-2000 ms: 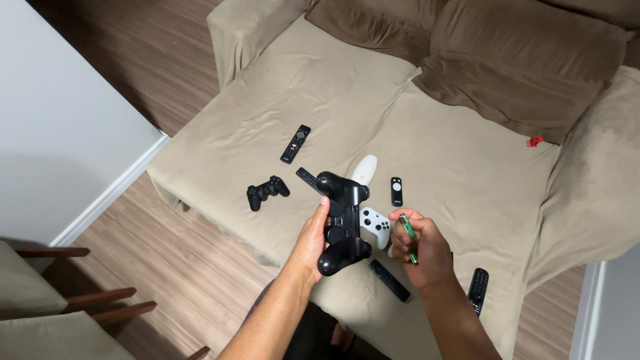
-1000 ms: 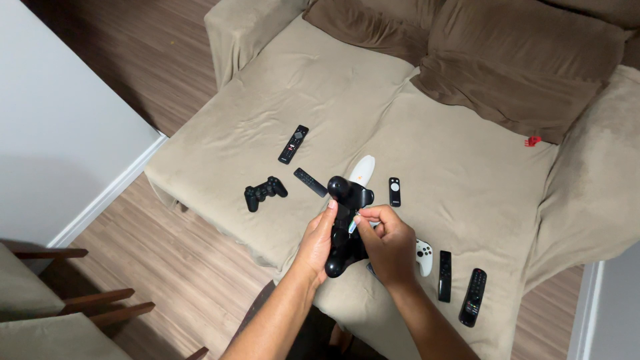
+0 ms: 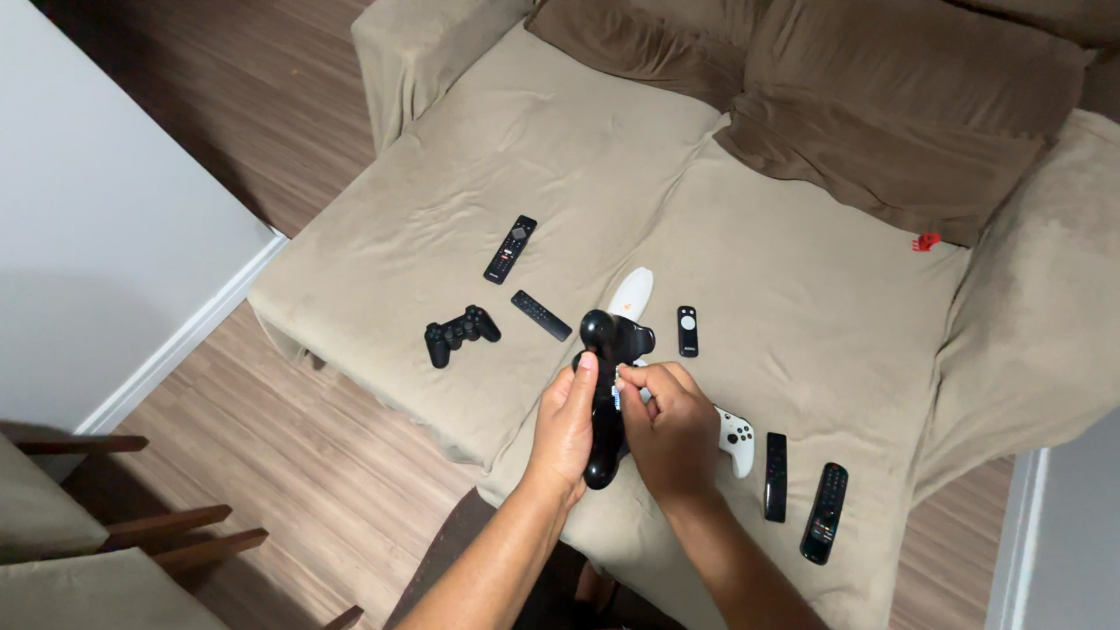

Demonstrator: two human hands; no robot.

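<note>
A glossy black game controller is gripped along its left side by my left hand, thumb on top. Against its middle, my right hand pinches a small, slim item with green and white on it; its exact kind is blurred. Partly behind my right hand lies a white game controller. A white elongated object sits just beyond the held controller. To the left are a second black game controller and a small black remote control.
The beige-covered sofa also bears a black remote, a compact remote, a glossy black remote and a larger remote. A red clip-like item lies by the brown cushions. Wooden chair legs stand at lower left.
My right hand, earlier apart from the held controller with a green item in its fingers, has moved left onto the controller's middle. It stays there, while my left hand keeps its hold.
</note>
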